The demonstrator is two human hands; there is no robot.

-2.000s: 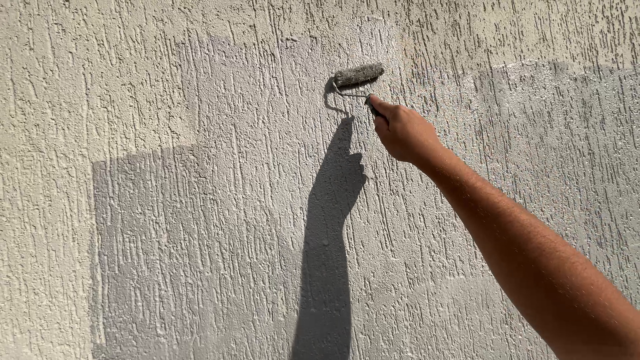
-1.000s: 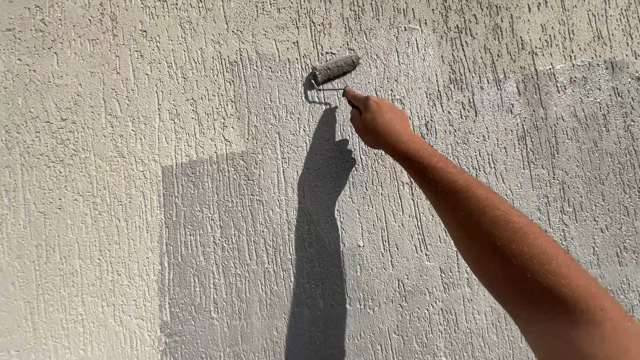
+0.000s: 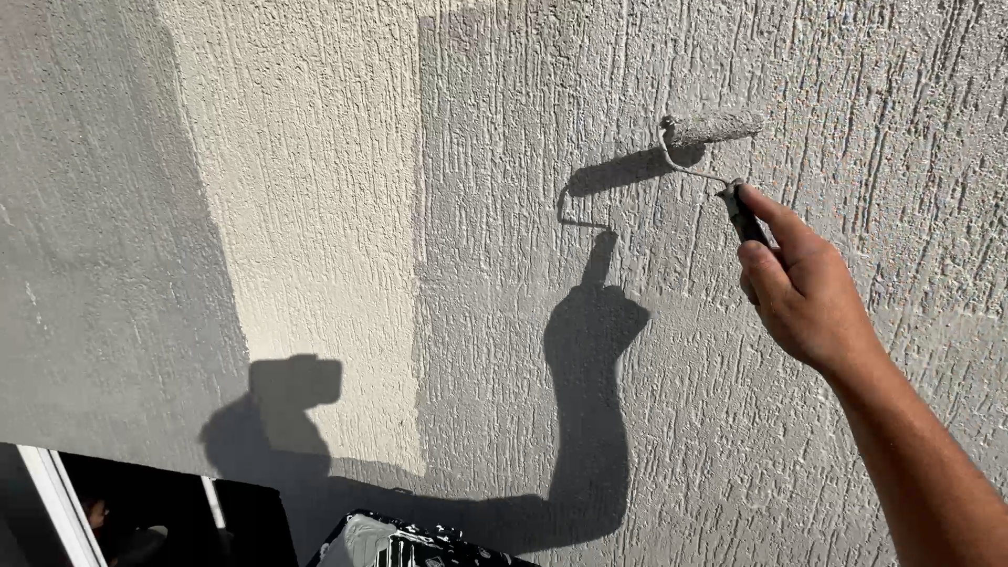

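My right hand (image 3: 811,291) is closed around the black handle of a small paint roller (image 3: 713,126). The roller's sleeve is coated with grey paint and is tilted slightly, with its shadow on the wall below and to its left. Around it the textured wall (image 3: 504,315) is covered in grey paint. A cream unpainted strip (image 3: 315,197) runs between this grey area and another grey area at the left. A black paint tray (image 3: 394,543) with grey paint on it shows at the bottom edge. My left hand is out of view.
At the lower left is a dark window opening (image 3: 181,512) with a white frame (image 3: 63,504); part of a person may show inside, unclear. Shadows of my head and arm fall on the wall. The grey wall section (image 3: 102,236) lies left of the cream strip.
The view has swung down and left, bringing the tray, window opening and left grey section into sight. My right hand still holds the roller, which now shows over a grey part of the wall.
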